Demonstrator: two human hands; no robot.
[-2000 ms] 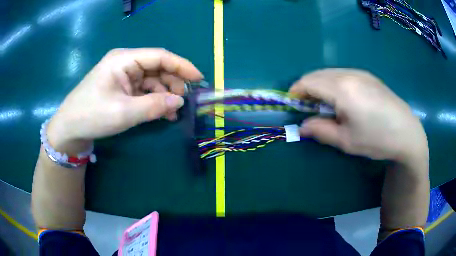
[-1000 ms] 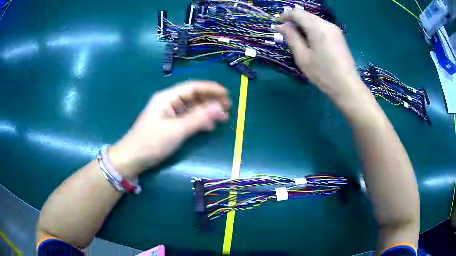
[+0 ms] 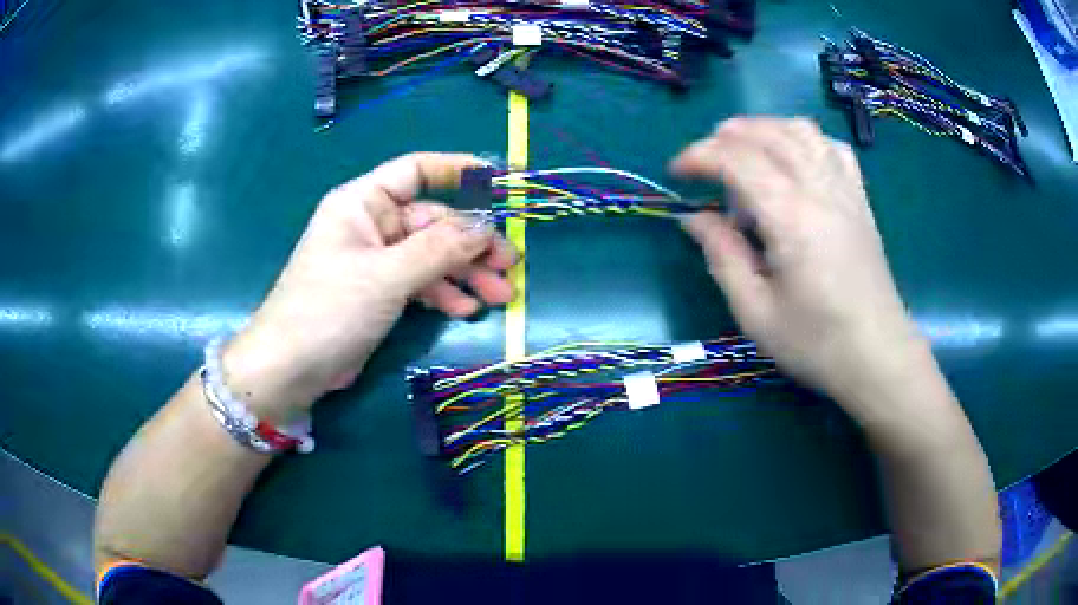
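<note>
My left hand [image 3: 390, 236] holds the black connector end of a wire harness [image 3: 591, 195] between thumb and fingers. Silvery tips and loose wire ends show at its fingertips. My right hand [image 3: 786, 242] is slightly blurred, at the harness's right end; its fingers are around the dark end, and whether they grip it is unclear. Below, more harness wires [image 3: 567, 396] lie across the yellow tape, with a black connector housing [image 3: 426, 414] at their left end and white labels [image 3: 642, 391] on them. Their right end is hidden under my right hand and forearm.
A harness pile [image 3: 591, 36] lies at the far side, cut by the top edge. A smaller side pile [image 3: 928, 106] lies at the far right. Yellow tape [image 3: 515, 508] runs away from me. A pink-edged card or phone [image 3: 349, 579] is at the near edge.
My right hand has come back from the far pile to in front of me. A harness is now in my left hand, which was empty. The view has shifted, with the pile now higher in it.
</note>
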